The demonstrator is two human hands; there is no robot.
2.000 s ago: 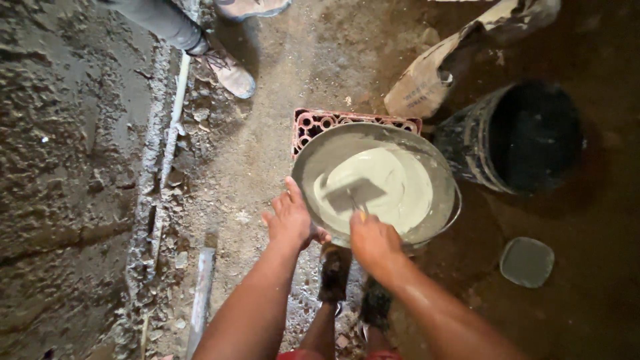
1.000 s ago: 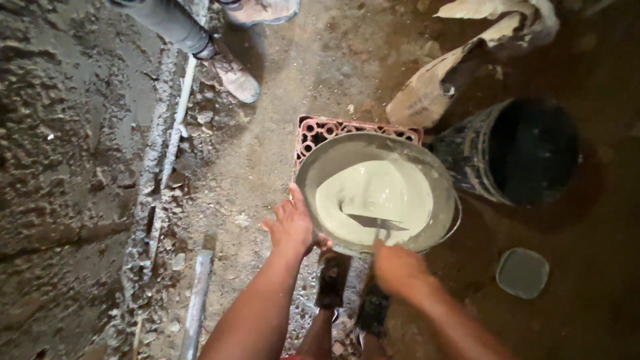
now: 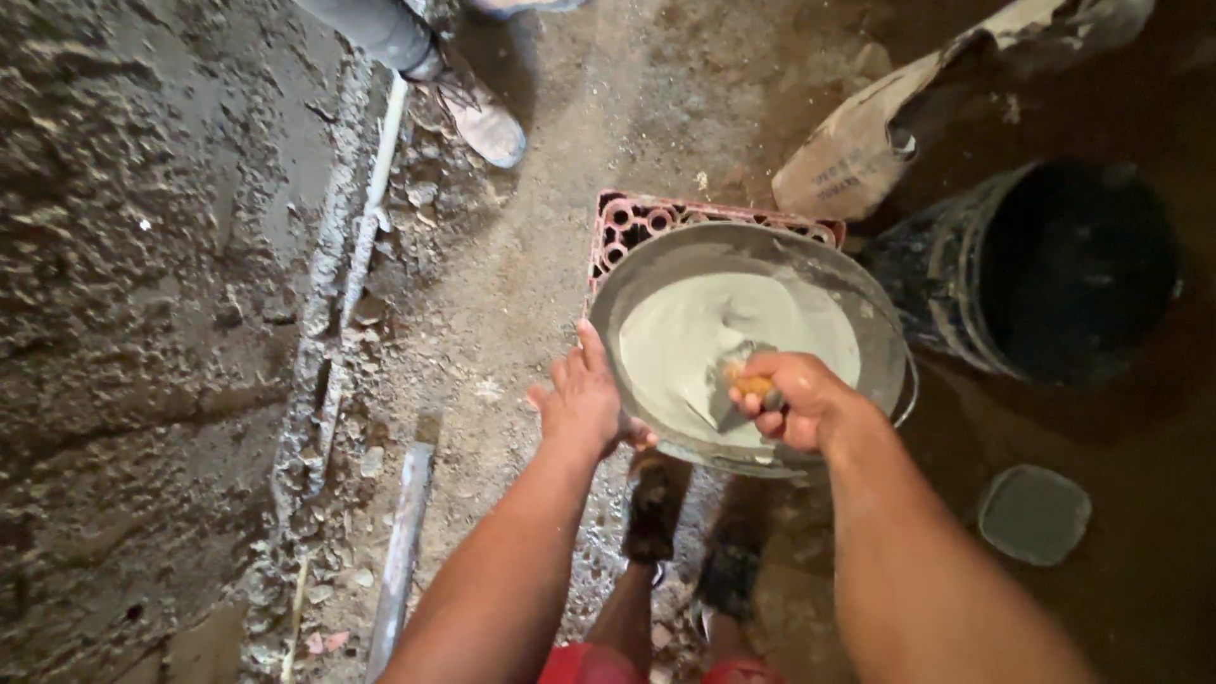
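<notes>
A round bucket [image 3: 655, 271] with a wire handle holds pale grey-green wet mix [image 3: 684, 323] and rests on a pink plastic crate [image 3: 684, 214]. My left hand [image 3: 586, 399] lies against the bucket's left rim, its fingers spread along the outside and the thumb near the lower edge. In my right hand [image 3: 793, 394] is the orange-brown handle of a trowel [image 3: 727, 394], above the lower right part of the mix. The trowel's metal blade is smeared and dips partly into the mix, so its full outline is hidden.
Right of the crate leans a dark, mortar-stained bucket [image 3: 1073, 275]. A torn paper sack [image 3: 845, 161] lies above it, a squarish grey lid or container [image 3: 1035, 513] below. At left are a rough wall [image 3: 152, 285], a metal bar [image 3: 404, 551] and another person's shoe [image 3: 480, 119].
The trowel's blade, flat over the mix at first, is now tilted with part of it in the mix. My right hand has shifted up over the bucket. My left hand stays at the rim.
</notes>
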